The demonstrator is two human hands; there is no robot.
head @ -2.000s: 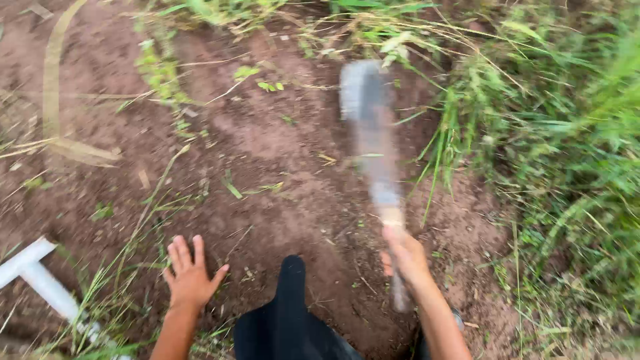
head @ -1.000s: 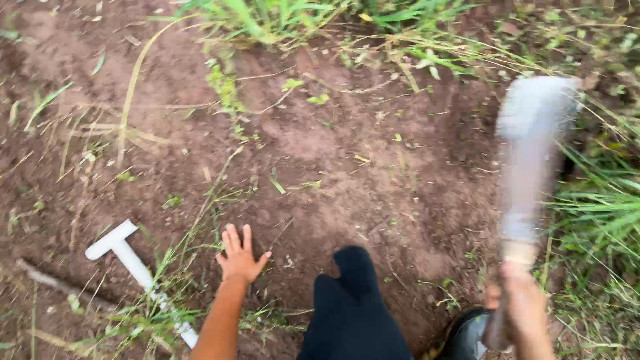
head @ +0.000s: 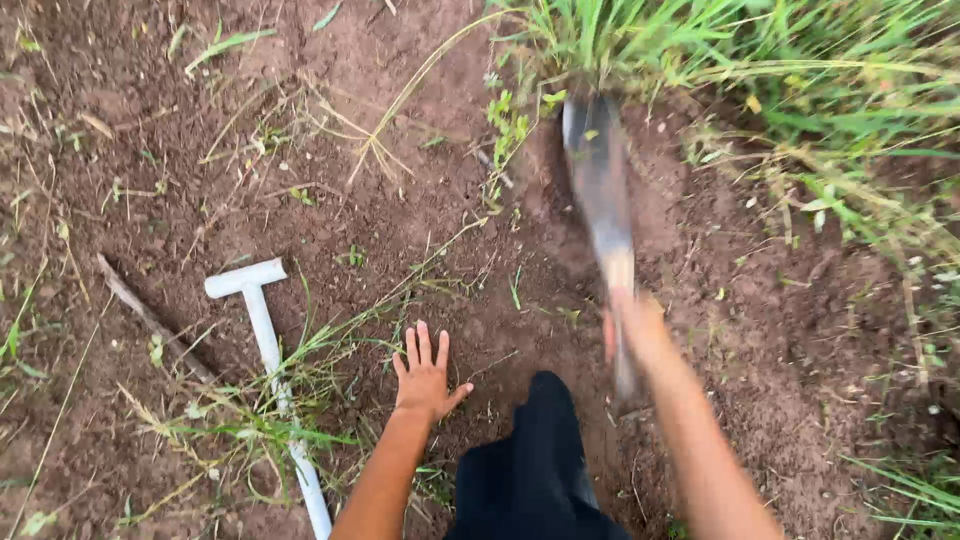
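Note:
My right hand (head: pixel 634 326) grips the wooden handle of a machete (head: pixel 600 176), right of centre. The wide metal blade points up the view, and its far end reaches the base of a green grass clump (head: pixel 600 45). Motion blurs both hand and tool. My left hand (head: pixel 424 379) holds nothing; its fingers are spread, palm down, over the bare brown soil left of my dark-clothed leg. Whether the palm presses on the ground is hard to tell.
A white T-shaped pipe (head: pixel 259 319) lies at the lower left, partly under cut grass (head: pixel 277 427). Beside it is a brown stick (head: pixel 154 322). Taller grass (head: pixel 847 97) grows at the upper right. My knee or leg (head: pixel 547 450) shows at bottom centre.
The machete in my right hand has moved from the right side in toward the grass clump. My left hand remains spread near the ground. The view has shifted.

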